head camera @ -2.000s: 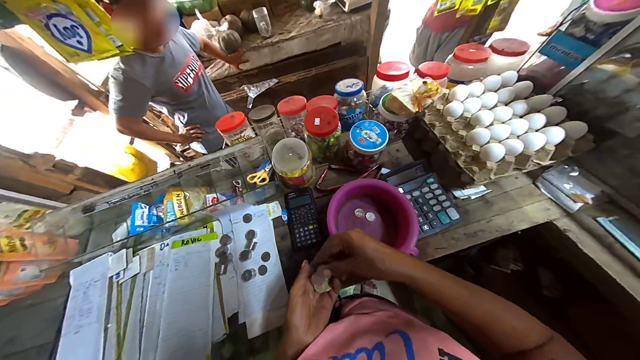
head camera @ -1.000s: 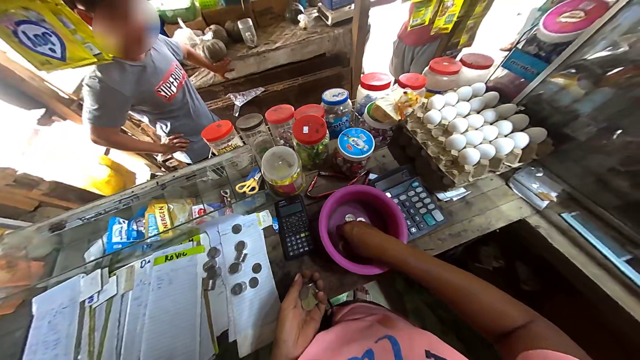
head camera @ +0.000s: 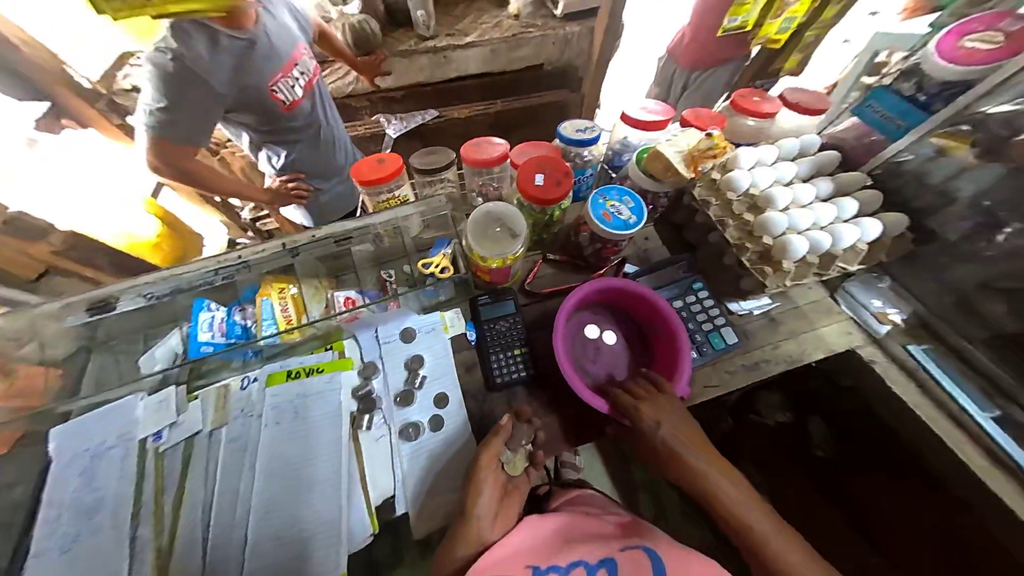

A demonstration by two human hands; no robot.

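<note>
My left hand [head camera: 500,472] is palm up with several coins [head camera: 518,448] resting in it, below the black scientific calculator [head camera: 502,340]. My right hand [head camera: 644,408] reaches over the near rim of the magenta plastic bowl [head camera: 565,352]; its fingertips are partly hidden, so whether they pinch anything cannot be told. Two bright coins [head camera: 600,334] lie on the bowl's bottom. To the left, several coins [head camera: 412,432] stand in small stacks or lie singly on a lined paper sheet [head camera: 448,472]. A larger calculator [head camera: 700,316] sits partly behind the bowl.
Lidded plastic jars [head camera: 496,240] line the counter's back. Eggs fill a cardboard tray [head camera: 768,272] at right. Notebooks [head camera: 300,472] lie at left beside a glass case with yellow scissors [head camera: 436,264]. A person in a grey shirt [head camera: 264,104] stands across the counter; another stands behind the jars.
My right hand was at my left palm, then deep in the bowl, and is now at its near rim. My left hand stays low with coins. The view has shifted somewhat.
</note>
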